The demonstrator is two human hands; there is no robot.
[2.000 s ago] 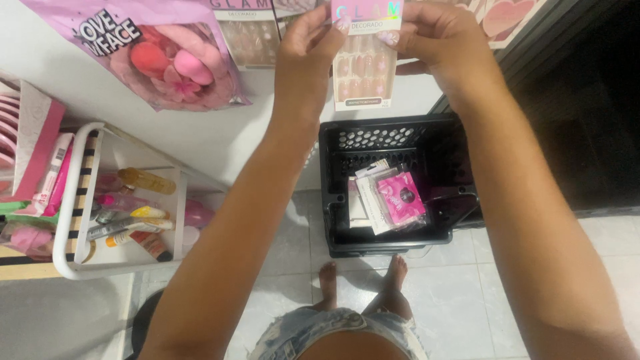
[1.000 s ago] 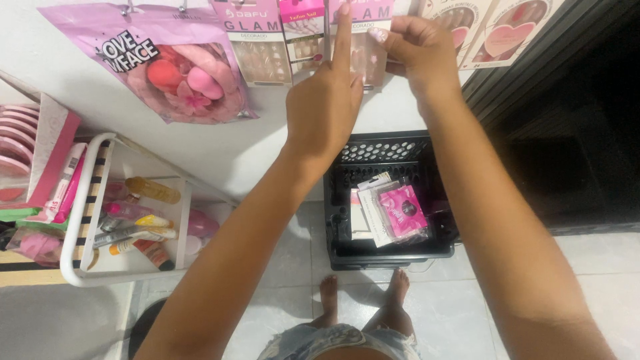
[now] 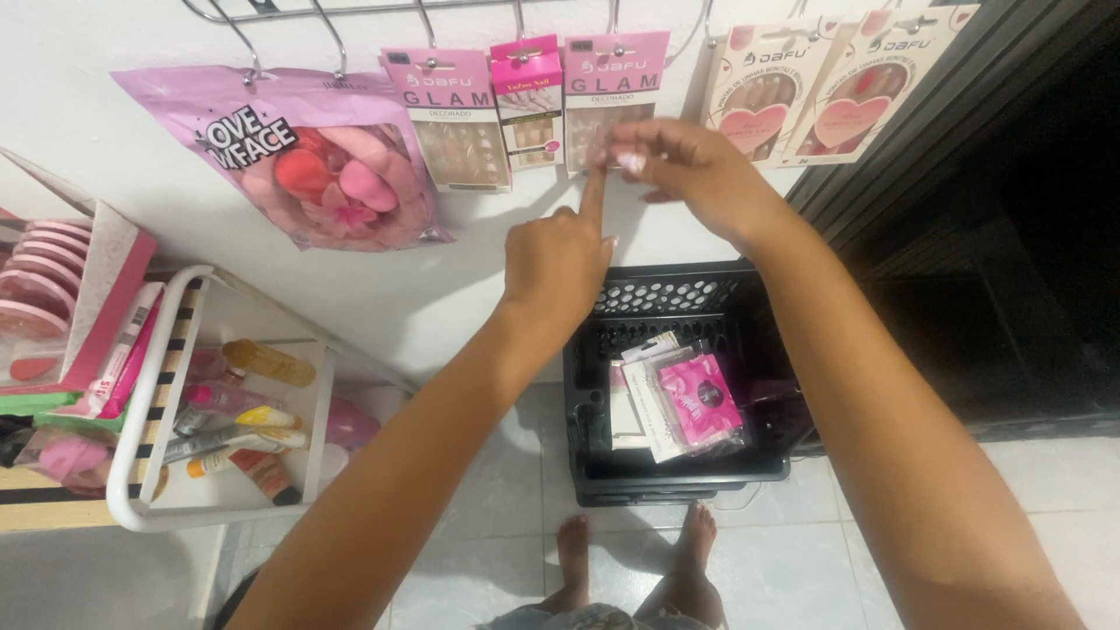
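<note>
A pink and white packet of decorated false nails (image 3: 612, 87) hangs from a wire hook. My left hand (image 3: 560, 254) touches its lower part with an extended index finger, the other fingers curled. My right hand (image 3: 691, 171) is at the packet's lower right, fingers bent and apart, with nothing visible held. To the left hang a narrow magenta nail packet (image 3: 528, 105) and another pink false nail packet (image 3: 451, 122). Two cream nail boxes (image 3: 761, 96) with heart shapes hang to the right.
Below stands a black plastic crate (image 3: 682, 472) holding several packets (image 3: 700, 398). A purple pouch of makeup sponges (image 3: 341, 175) hangs at left. A white cart (image 3: 131, 455) carries bottles and tubes. A pink box (image 3: 105, 297) holds round compacts. Hooks hang from a wire rack (image 3: 376, 10).
The nail packet that was held up in both hands two seconds ago now hangs on the hook. Since one second ago, both hands have come down from its top to its lower part.
</note>
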